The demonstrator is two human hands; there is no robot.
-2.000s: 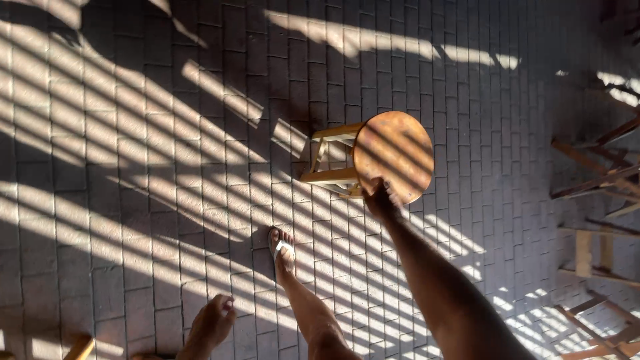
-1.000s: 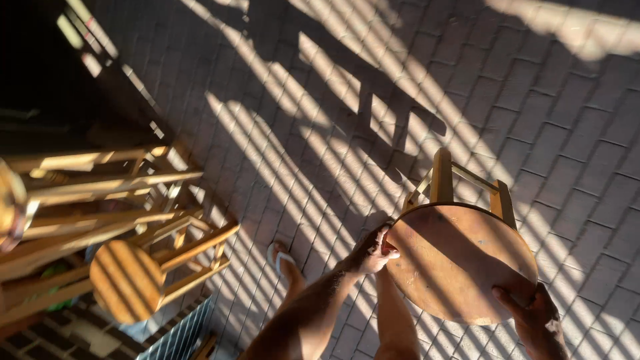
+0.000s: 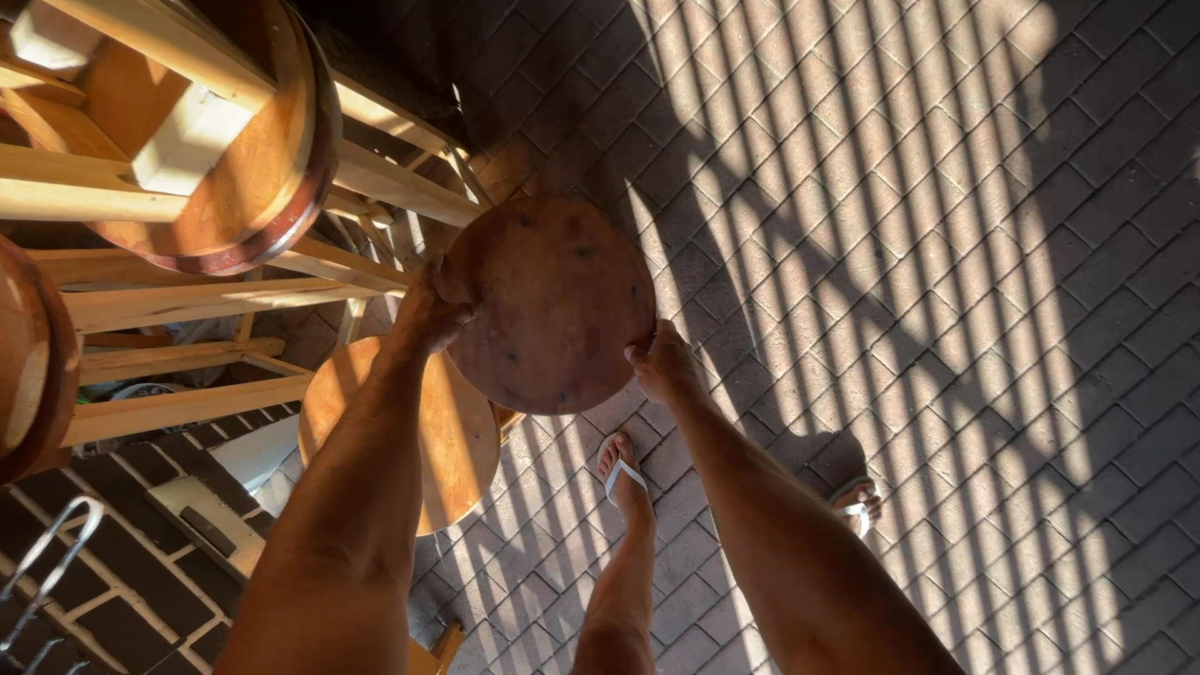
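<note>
A round wooden stool seat (image 3: pixel 558 305) is at the middle of the view, in shade, and its legs are hidden below it. My left hand (image 3: pixel 433 309) grips its left edge, with the fingers partly out of sight. On the right edge my right hand (image 3: pixel 664 364) has hold, thumb on top of the rim. Another round wooden stool (image 3: pixel 459 450), sunlit in stripes, stands under my left forearm, partly covered by the held seat.
Several wooden stools are stacked at the left, some upturned, with round seats (image 3: pixel 309 141) and pale legs (image 3: pixel 216 305). A brick wall (image 3: pixel 122 553) and a bent metal rack (image 3: pixel 56 553) lie lower left. Brick paving (image 3: pixel 937 281) stretches right. My feet wear white flip-flops (image 3: pixel 623 473).
Two seconds ago one hand touched the stool on the paving; a second ago both hands held it. Now it is beside the stacked stools. The view has swung strongly.
</note>
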